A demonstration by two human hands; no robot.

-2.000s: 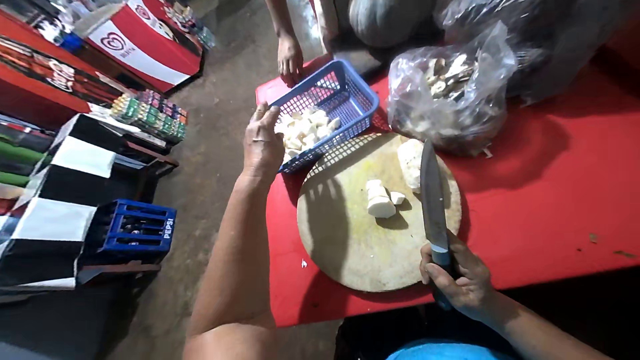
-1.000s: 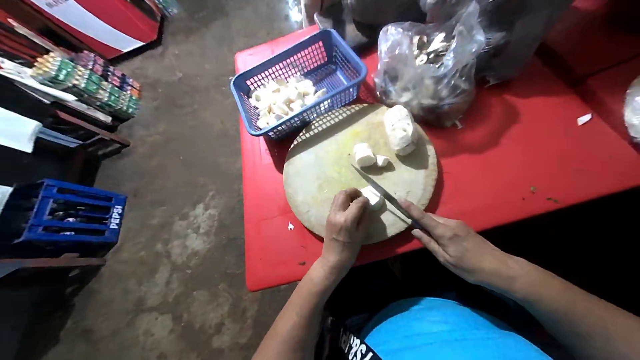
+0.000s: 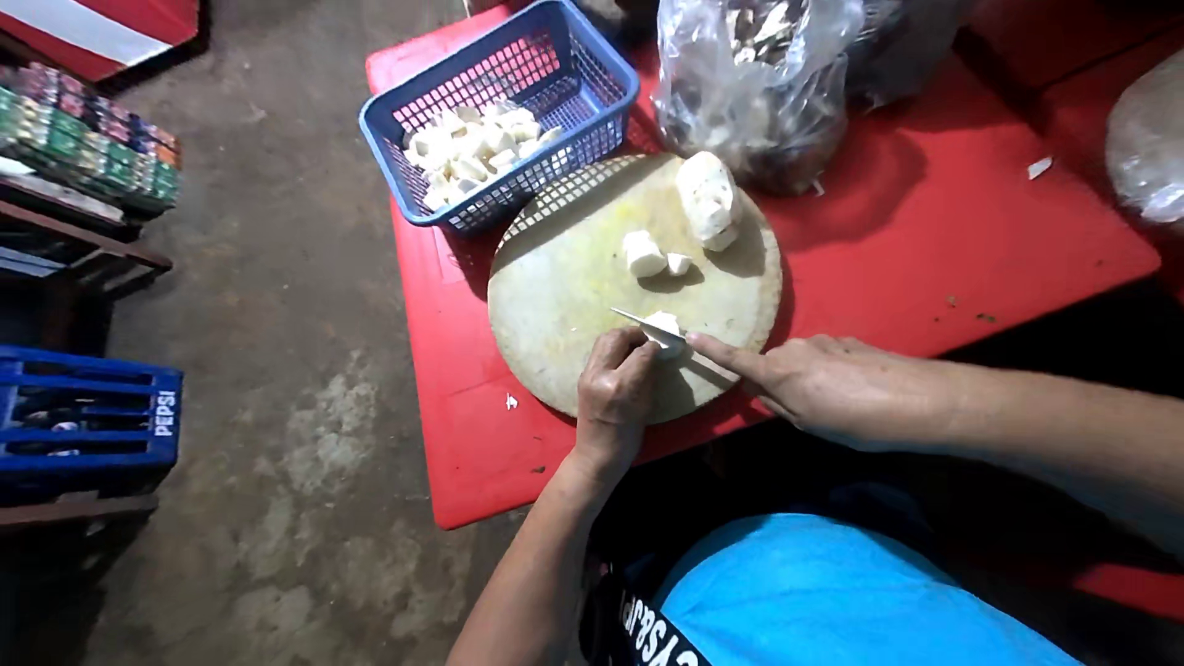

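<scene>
My left hand (image 3: 618,381) grips a white root vegetable piece (image 3: 662,326) at the near part of a round cutting board (image 3: 564,305). In my right hand (image 3: 814,379) is a knife (image 3: 647,324), its blade lying against that piece and its handle hidden by my fingers. Beyond it on the board lie a short white chunk (image 3: 643,254), a small bit (image 3: 679,265) and a larger peeled white piece (image 3: 708,201). A blue plastic basket (image 3: 592,139) with many cut white pieces (image 3: 476,148) stands at the board's far left edge.
Clear plastic bags with dark contents (image 3: 758,111) stand behind the board on the red table (image 3: 925,250). Another filled clear bag (image 3: 1152,148) is at the table's right. On the left are a blue bottle crate (image 3: 88,421) and stacked small bottles (image 3: 88,148).
My left hand has left the basket's rim and now holds a white piece on the board. The knife has moved from the board's right side to that piece. The other person's arm is out of view.
</scene>
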